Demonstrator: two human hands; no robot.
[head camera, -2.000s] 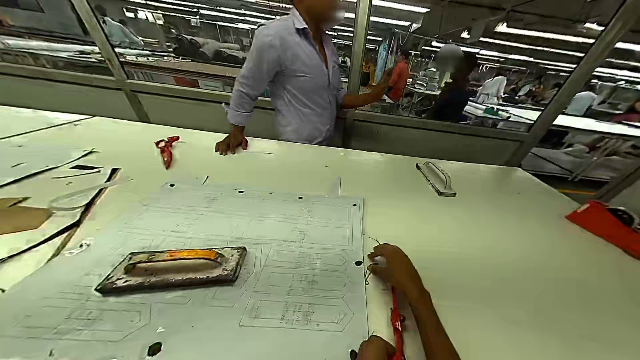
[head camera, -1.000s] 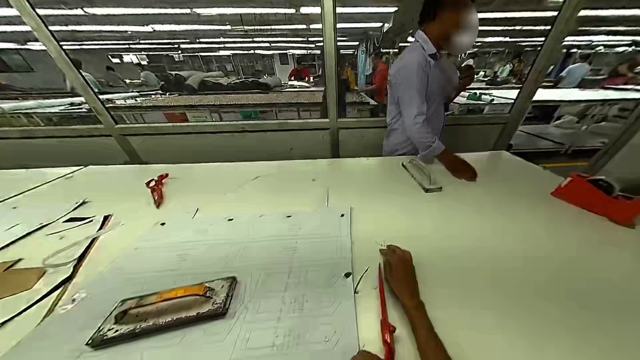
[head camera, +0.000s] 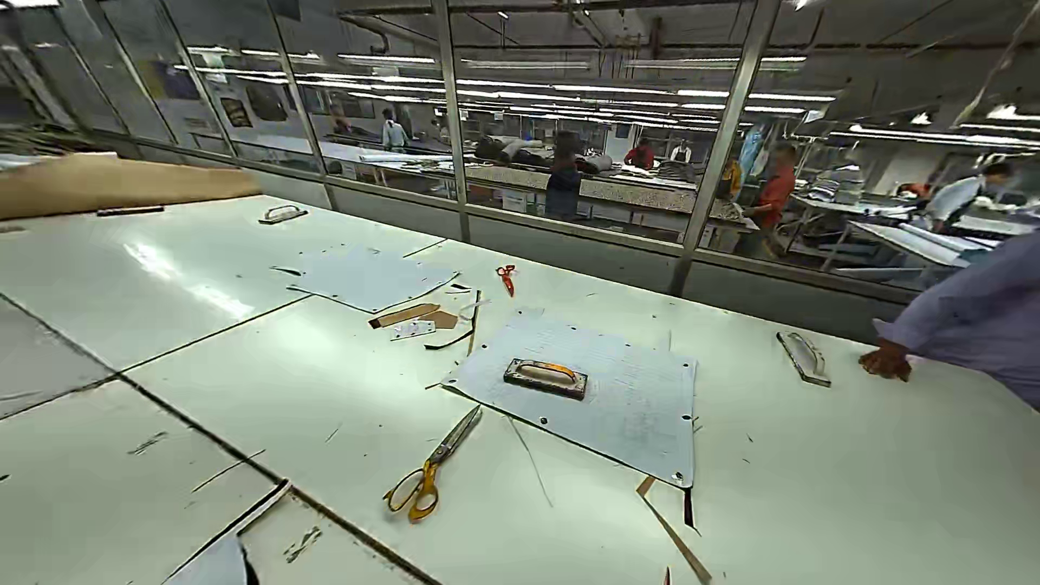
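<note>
Neither of my hands shows in the head view. On the white table lies a paper pattern sheet (head camera: 626, 390) with drawn lines, over dark layers that show at its edge. A metal weight with an orange-marked handle (head camera: 546, 379) rests on it. Shears with yellow handles (head camera: 435, 467) lie on the near side of the sheet, their blades pointing up and right. Red-handled scissors (head camera: 506, 279) lie beyond the sheet. A small red tip (head camera: 668, 576) shows at the bottom edge; what it belongs to is hidden.
A person's hand (head camera: 887, 361) rests at the table's right, beside a second weight (head camera: 803, 358). Another weight (head camera: 283, 214) stands far left. A second paper sheet (head camera: 370, 278), brown card pieces (head camera: 418, 315) and dark strips lie left of centre. A framed glass partition runs behind the table.
The view has swung widely to the left. My hands, earlier at the right edge of the pattern sheet with a red tool, are out of view. The other person's hand is farther along the table, past the weight.
</note>
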